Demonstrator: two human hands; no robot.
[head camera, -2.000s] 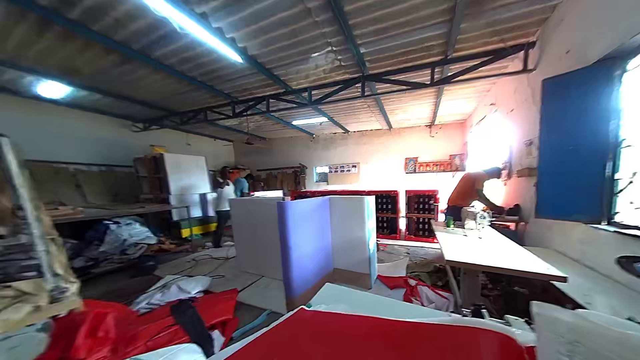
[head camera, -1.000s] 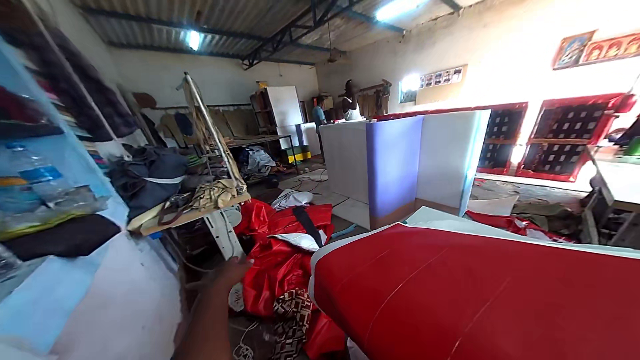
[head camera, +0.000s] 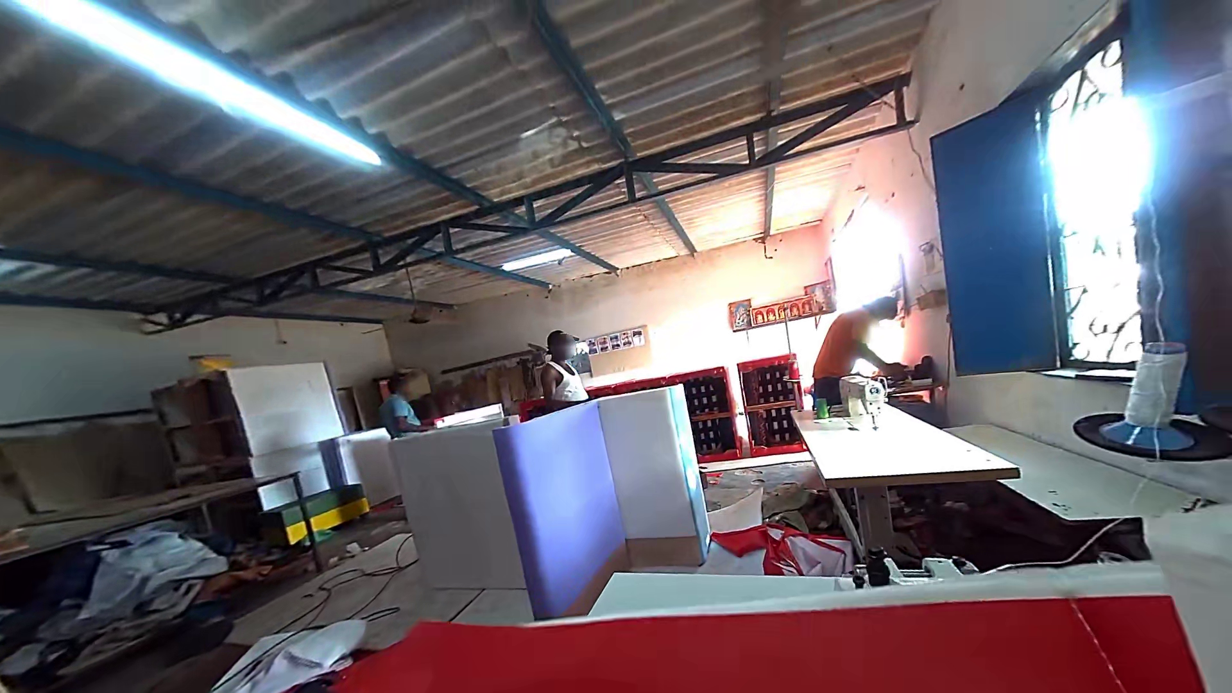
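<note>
Neither of my hands shows in the head view. Along the bottom edge lies a red sheet of upholstery material (head camera: 789, 650) with a pale border and a stitched seam at its right. Just behind it is a white table top (head camera: 712, 590), where the upper part of a sewing machine (head camera: 905, 570) shows. A white thread cone (head camera: 1155, 385) stands on a blue and black holder at the right, its thread running down toward the machine.
White and purple foam blocks (head camera: 563, 505) stand mid-floor. Beyond are a second sewing machine (head camera: 863, 399) on its table (head camera: 895, 448), a person in orange (head camera: 842, 346) and two other people. Cables (head camera: 361, 587) and cloth heaps (head camera: 144, 577) lie at left.
A forearm and hand reached over the red material at the lower left one second ago; they are out of view now. The view has swung back to the right.
</note>
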